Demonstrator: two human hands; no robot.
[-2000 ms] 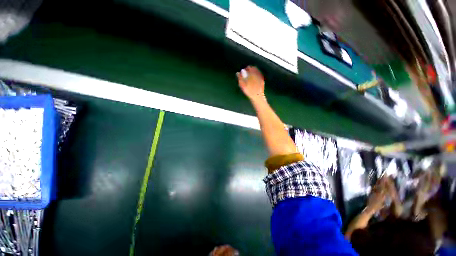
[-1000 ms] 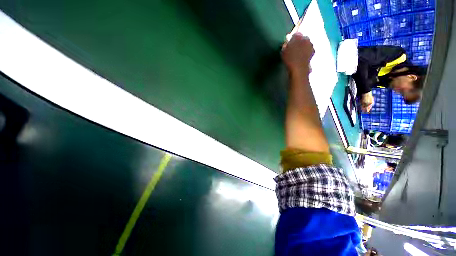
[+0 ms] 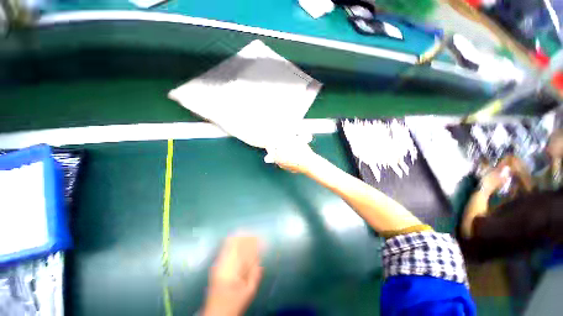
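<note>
A white sheet (image 3: 253,92) is held by its near corner in my right hand (image 3: 290,154). It lies slanted over the green bench and its white edge strip, with a grey band across its far part and a small dark mark at its right corner. Whether it touches the bench cannot be told. My left hand (image 3: 237,268) is blurred at the bottom centre, over the green bench, apart from the sheet. Its fingers point up the picture and I see nothing in it, but their spacing is unclear.
A blue bin (image 3: 58,210) with white contents stands at the left, over a tray of silver rods (image 3: 37,287). A black tray (image 3: 401,185) with a fanned pile of rods lies at the right. Beyond it, another person's hands (image 3: 487,191) handle shiny parts.
My right hand has drawn the white sheet from the far side of the bench towards me. My left hand has come into view at the bottom. The view has swung back over the bins.
</note>
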